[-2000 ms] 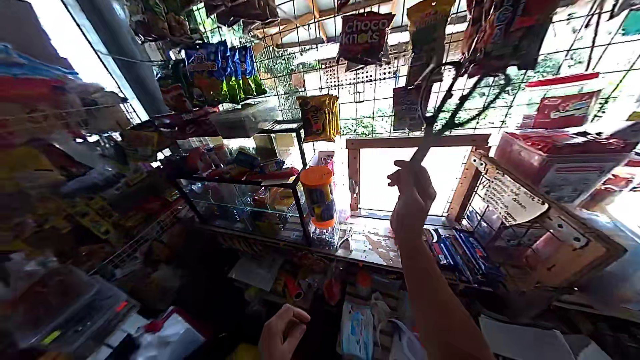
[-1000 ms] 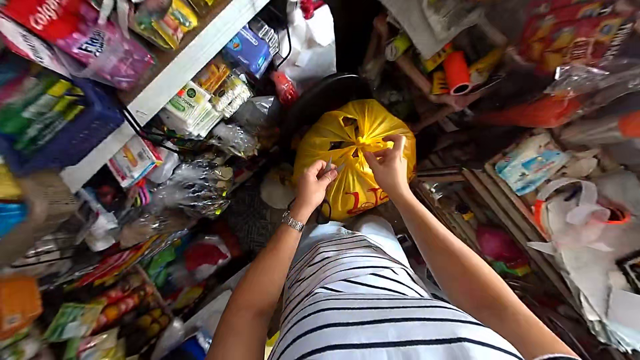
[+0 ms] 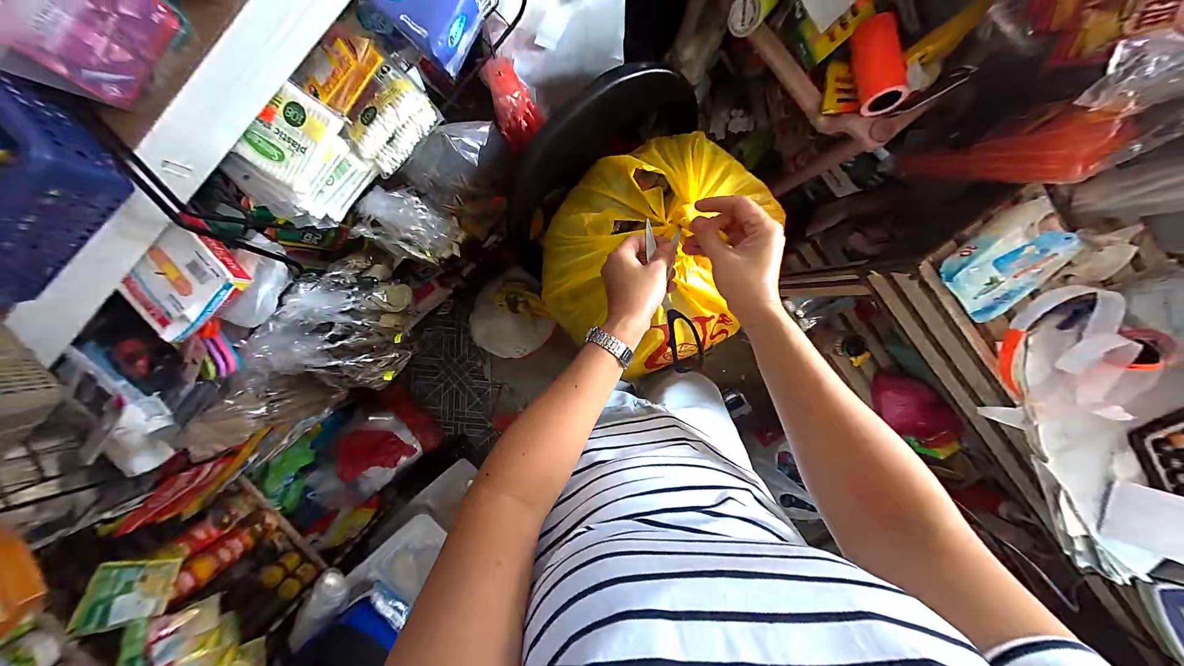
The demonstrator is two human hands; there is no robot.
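A full yellow plastic bag [image 3: 592,222] with red lettering sits on a black round seat or rim, its top tied in a knot. My left hand [image 3: 636,277], with a metal watch on the wrist, grips scissors [image 3: 684,340]; the blades point up beside the knot and the dark handle loop hangs below. With thumb and fingers, my right hand [image 3: 743,245] pinches the yellow plastic at the knot. Small openings show in the bag's top.
On the left, a white shelf edge [image 3: 199,139] and a blue basket [image 3: 55,190] stand near packs of cotton buds [image 3: 301,139]. A wooden slatted crate [image 3: 962,370] is at the right. An orange tape roll [image 3: 877,65] lies upper right. Patterned floor [image 3: 453,370] shows lower left of the bag.
The view has swung down from the wire grille to the bag. My right hand, raised with the scissors two seconds ago, is now at the knot; the scissors are in my left hand.
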